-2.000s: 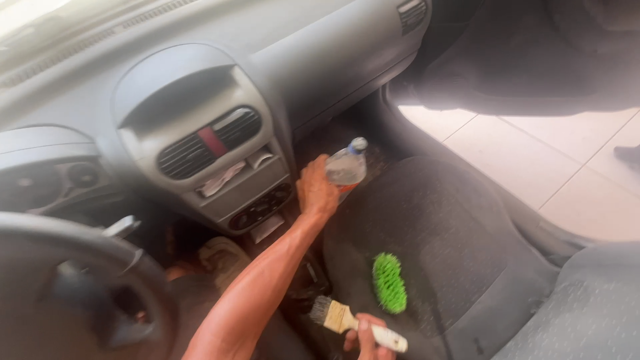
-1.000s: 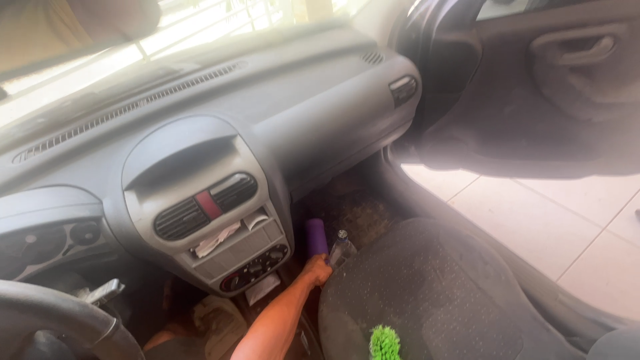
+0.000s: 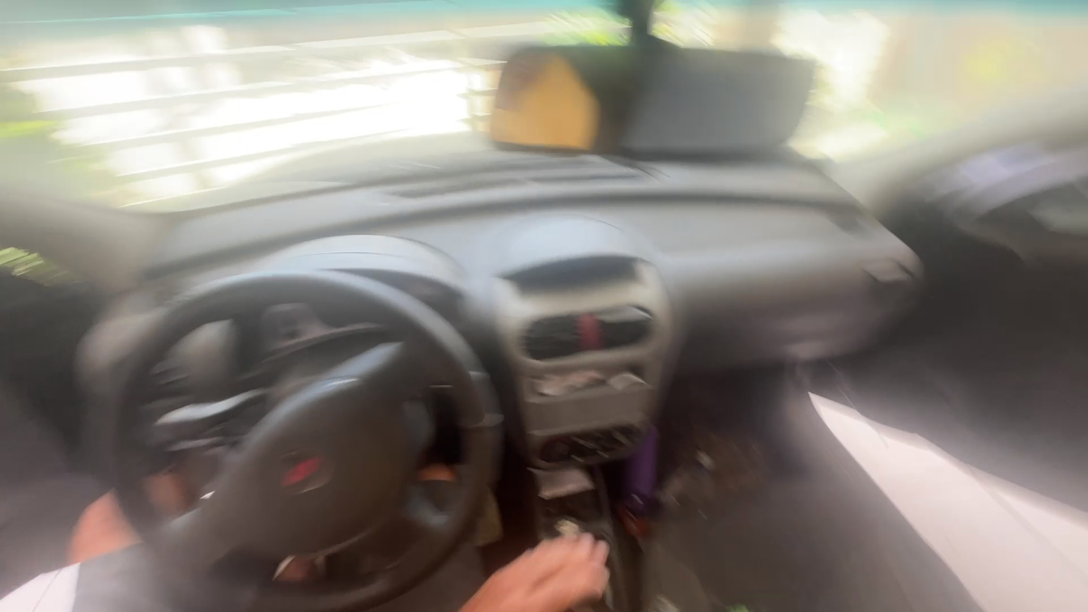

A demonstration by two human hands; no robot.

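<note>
My left hand (image 3: 548, 571) is low in the middle of the view, over the centre console beside the gear lever area. It is blurred, its fingers loosely extended, and nothing shows in it. To its upper right stands a purple bottle (image 3: 643, 469), against the side of the console in the passenger footwell. A sliver of green bristles (image 3: 738, 608) shows at the bottom edge. My right hand is outside the view, and the paintbrush is not visible.
The steering wheel (image 3: 297, 442) fills the left, with a bent leg (image 3: 100, 527) beyond its rim. The dashboard (image 3: 765, 255) spans the view under the windscreen and mirror (image 3: 650, 100). The dark passenger seat is at the lower right.
My left hand has come back from the footwell, where it was at a clear bottle beside the purple one. My right hand, seen earlier holding a paintbrush, has left view. The view has swung left and up.
</note>
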